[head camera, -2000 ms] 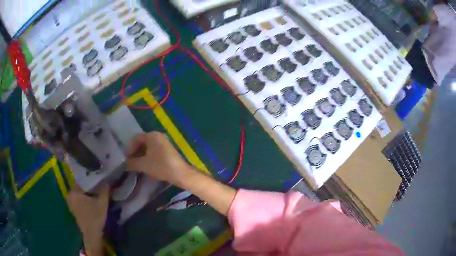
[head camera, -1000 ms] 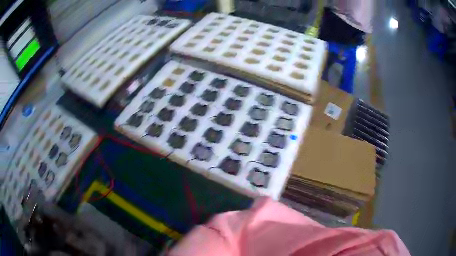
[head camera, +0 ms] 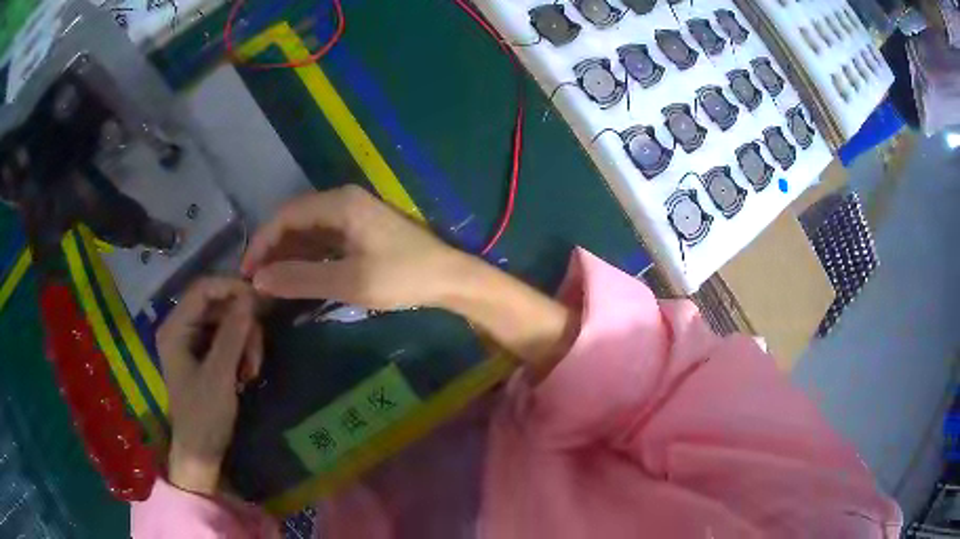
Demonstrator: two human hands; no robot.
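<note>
My left hand point(head camera: 205, 363) and my right hand point(head camera: 347, 251) meet at the fingertips just in front of the fixture. The fingers are pinched together; anything between them is too small and hidden to tell. The silver-grey test fixture point(head camera: 158, 200) is at upper left, with a dark metal toggle clamp point(head camera: 90, 158) on it. Its red handle point(head camera: 93, 390) points down toward me, left of my left hand. A pale base plate point(head camera: 247, 132) shows behind my right hand. Small silver tips point(head camera: 342, 314) lie below my right wrist.
A white foam tray point(head camera: 658, 234) with rows of dark round parts is at upper right, with another tray point(head camera: 842, 58) beyond it. Cardboard point(head camera: 774, 268) and a black gridded tray point(head camera: 842, 258) are at right. A red cable point(head camera: 517, 137) loops over the mat. A green label point(head camera: 353, 419) is near the front.
The view swung right over the trays, then back to the fixture. The red handle, raised at first, now points down toward me. My hands have come together in front of the fixture.
</note>
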